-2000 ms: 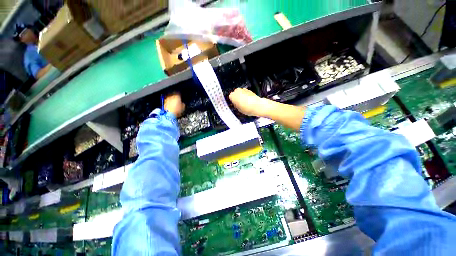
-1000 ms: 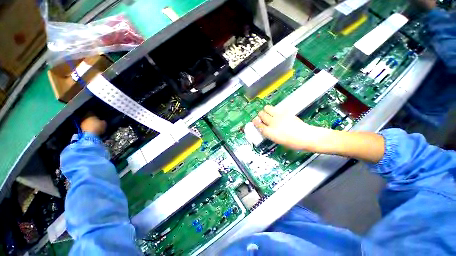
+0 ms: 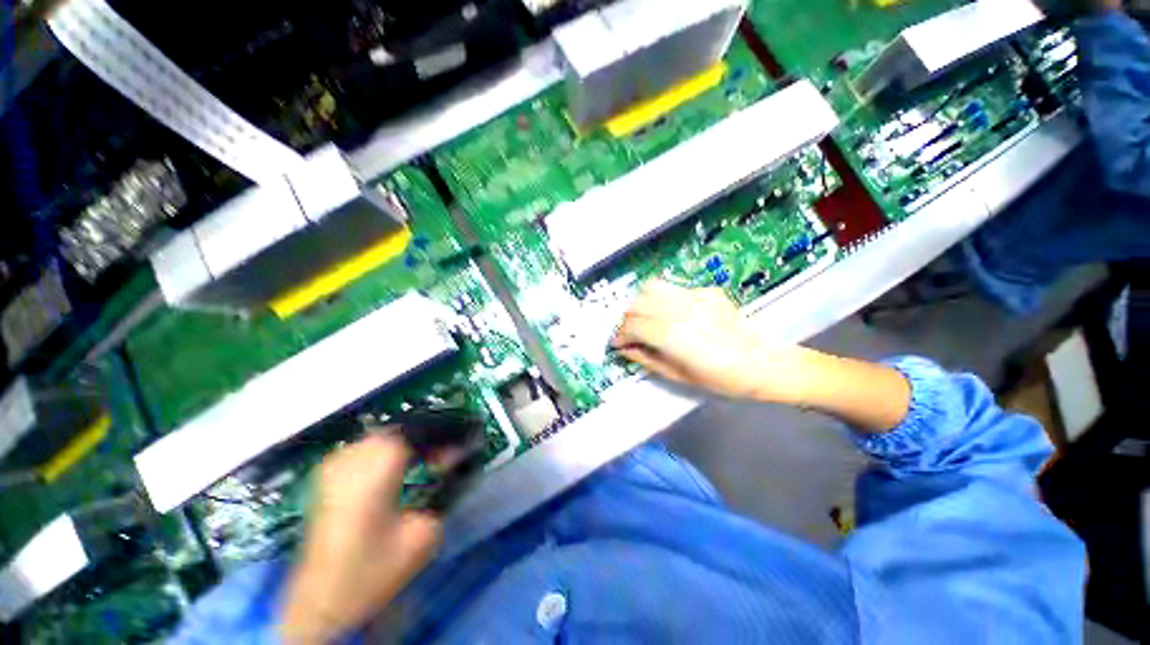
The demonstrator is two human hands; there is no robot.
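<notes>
My right hand [image 3: 687,338] is over the lower left corner of a green circuit board [image 3: 505,158], fingertips down at its glare-lit surface; whether a part is pinched there cannot be told. My left hand [image 3: 366,523] is blurred, above the near edge of the neighbouring board [image 3: 202,347]. It holds a dark clump of black components [image 3: 441,441]. A long heat sink [image 3: 700,176] lies across the right board, another [image 3: 296,397] across the left one. Finned heat sinks with yellow strips [image 3: 341,271] stand at the boards' far edges.
The metal conveyor rail [image 3: 605,441] runs along the near side. Component bins stand behind the boards, one with silver metal parts [image 3: 126,214]. A perforated white strip [image 3: 170,95] hangs over them. Another person's blue sleeve [image 3: 1116,107] is at the upper right.
My left hand has come from the bins to over the left board, with black components in it. My right hand has moved down to the board's near corner. The view has shifted downward.
</notes>
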